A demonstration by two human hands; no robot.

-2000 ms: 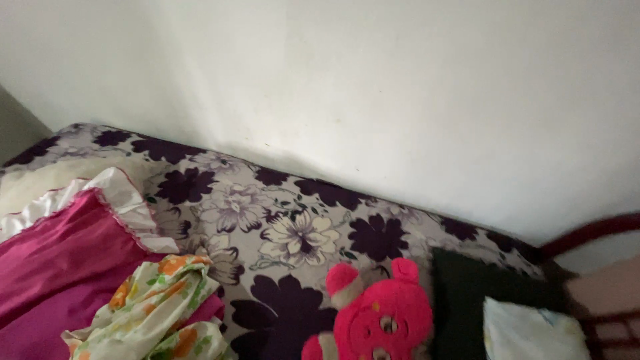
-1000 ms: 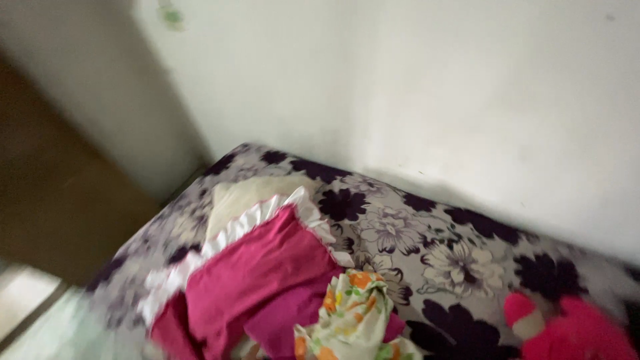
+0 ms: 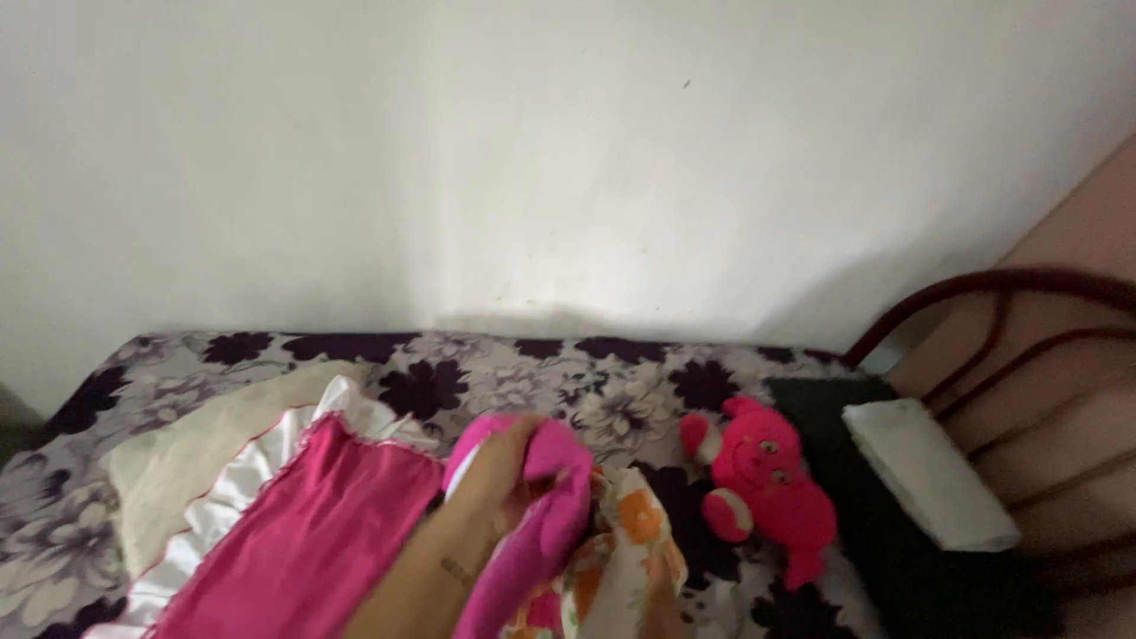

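Note:
My left hand [image 3: 519, 444] grips a bunched magenta cloth [image 3: 559, 470] above the bed, its fingers partly hidden in the folds. Beside it, at the bottom, my right hand [image 3: 661, 603] is blurred and mostly covered by a white cloth with orange flowers [image 3: 635, 524], so its fingers do not show. A pink pillowcase with a white ruffled edge [image 3: 311, 524] lies to the left, partly over a cream pillow [image 3: 213, 426]. To the right of the cloths lies a bright pink plush toy [image 3: 763, 470].
The floral bedsheet [image 3: 621, 413] reaches to the pale wall [image 3: 568, 177]. At the right, a folded white cloth [image 3: 927, 470] rests on a dark green item [image 3: 825, 417], near the dark red metal bed frame [image 3: 1003, 284].
My hands have come into view, and the magenta cloth is now raised and bunched in my left hand. The view has swung left, then back right.

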